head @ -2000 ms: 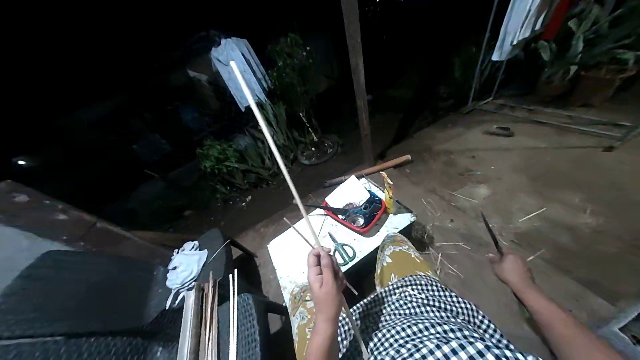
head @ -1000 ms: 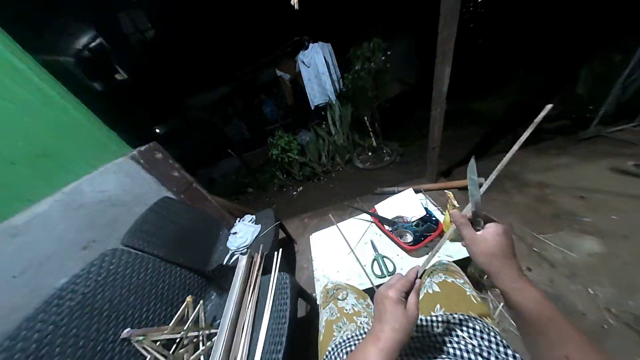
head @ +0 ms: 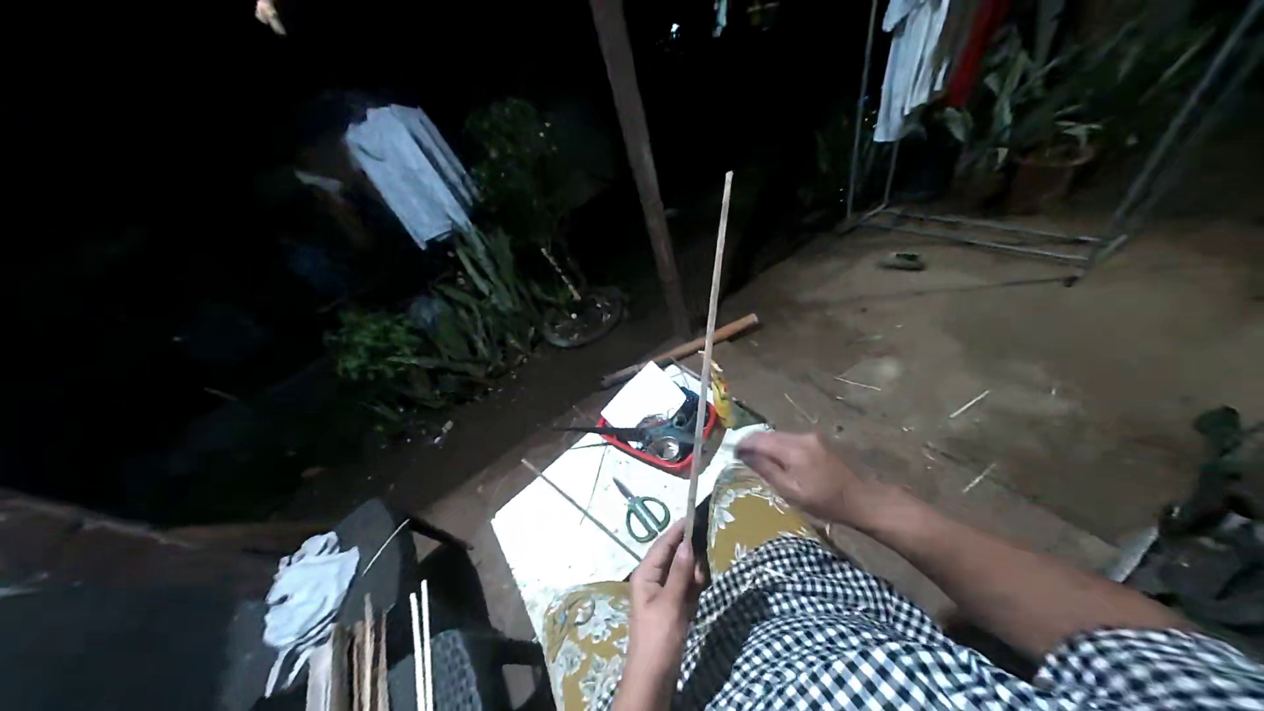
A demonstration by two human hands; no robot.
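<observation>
My left hand grips the lower end of a thin wooden or bamboo strip, which stands nearly upright. Just right of the strip is my right hand, fingers curled and blurred; whether it holds the knife is not clear. Green-handled scissors lie on a white board beside another thin stick. At the board's far end, a red-rimmed tray contains a roll of tape and dark items, with a dark pointed tool across its left edge. A white sheet lies by the tray.
At lower left, a dark woven chair bears wooden strips and white gloves. A wooden post rises behind the board, near a pole on the ground. A metal rack with hanging clothes stands at right.
One second ago my right hand held a knife against the strip; now it is beside it, and the blade is not distinct. The strip has swung from a slant to nearly upright. The view has turned right.
</observation>
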